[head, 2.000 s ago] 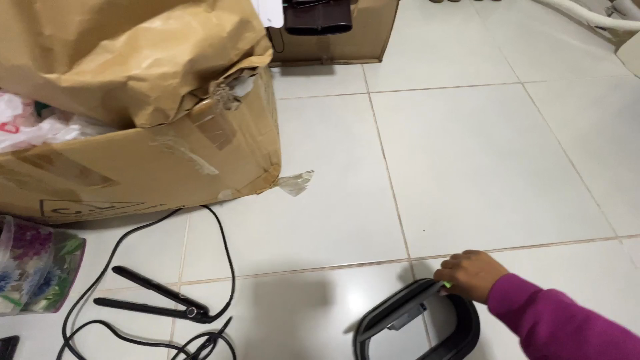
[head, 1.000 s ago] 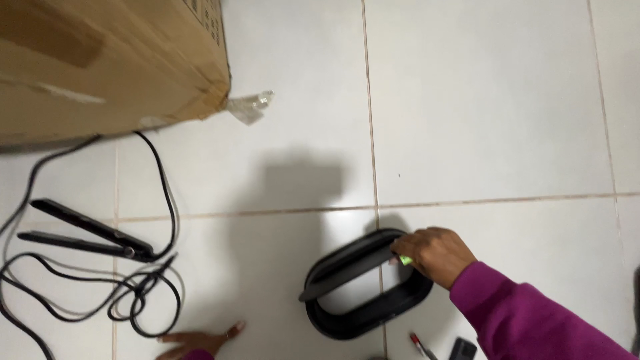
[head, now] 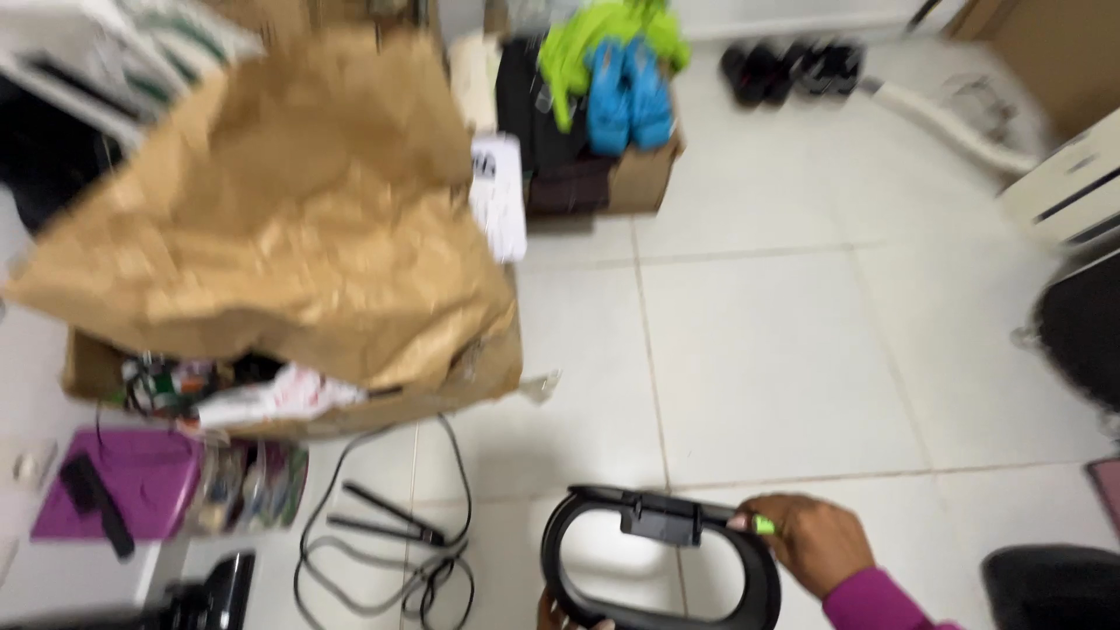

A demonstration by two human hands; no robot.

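Observation:
My right hand (head: 809, 538) grips the upper right of a black oval plastic frame (head: 761, 582), with something bright green between or at its fingertips. A black rectangular block sits on the frame's top edge. At the frame's lower left, my left hand (head: 560, 617) is partly cut off by the view's bottom edge, its fingers at the rim. Left of the frame, a black hair straightener (head: 385, 516) lies with its plates apart on the tiles, its cord looped around it.
A cardboard box (head: 490, 385) covered by crumpled brown paper (head: 306, 210) stands at left. Behind are blue shoes (head: 630, 96) on a box and dark shoes (head: 787, 74). A purple item (head: 166, 472) with a black brush (head: 96, 507) lies left. A dark object (head: 1050, 582) is at lower right.
My left hand, on the floor tiles left of the frame one second ago, is now at the frame's rim. The view has swung up and left.

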